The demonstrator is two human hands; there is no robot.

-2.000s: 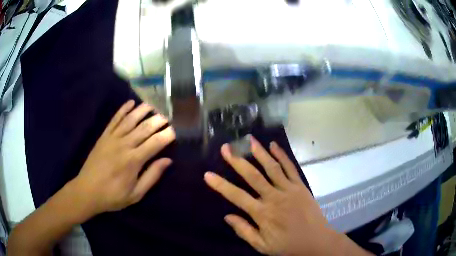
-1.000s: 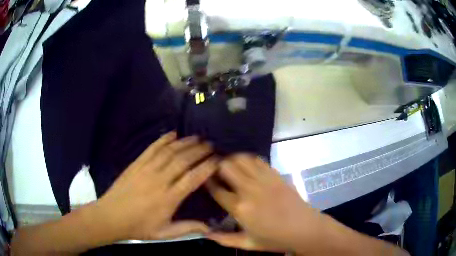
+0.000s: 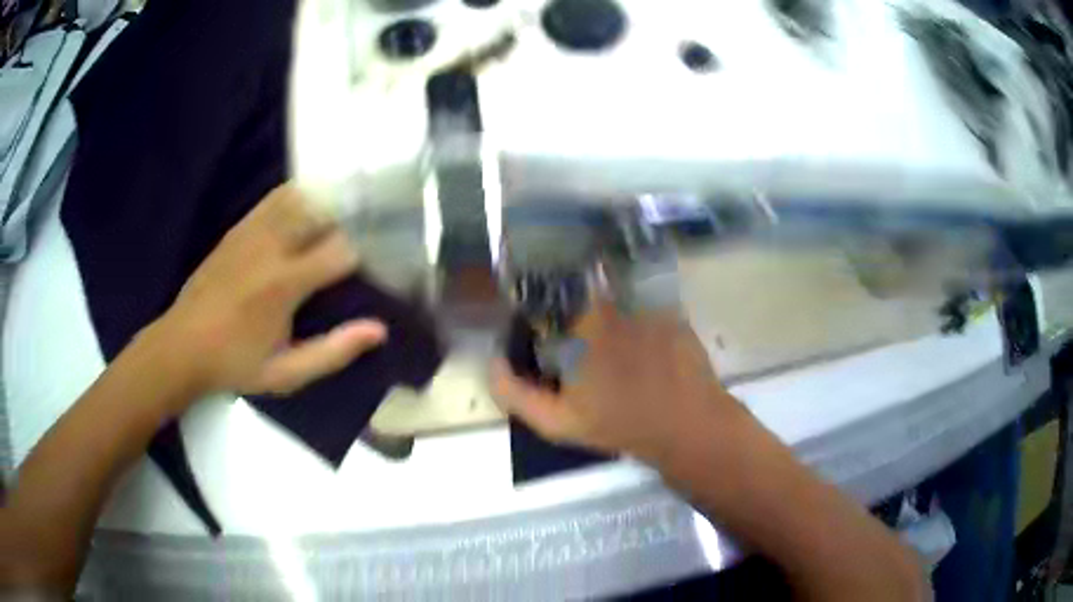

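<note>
A dark garment panel (image 3: 153, 176) lies left of and under the white sewing machine head (image 3: 706, 106). Its near edge is ragged, with a narrow strip trailing down. My left hand (image 3: 265, 294) lies on the panel left of the head, thumb apart, fingertips partly hidden by the head. My right hand (image 3: 624, 365) is beside the presser foot area, its thumb and fingers around dark cloth; the fingertips are blurred and I cannot tell if they grip it. Another dark cloth part (image 3: 553, 456) hangs below my right hand. The needle is hidden behind the guard (image 3: 462, 212).
A measuring tape (image 3: 494, 547) runs along the near table edge. Pale grey-blue pieces (image 3: 47, 118) are piled at far left. A small black-and-yellow item (image 3: 967, 310) lies at the right end of the machine bed. A pale cloth (image 3: 927, 532) is at lower right.
My hands have moved apart and away from the near edge, left hand to the left, right hand up beside the foot. The panel's near part has moved up, uncovering white table. The view has shifted.
</note>
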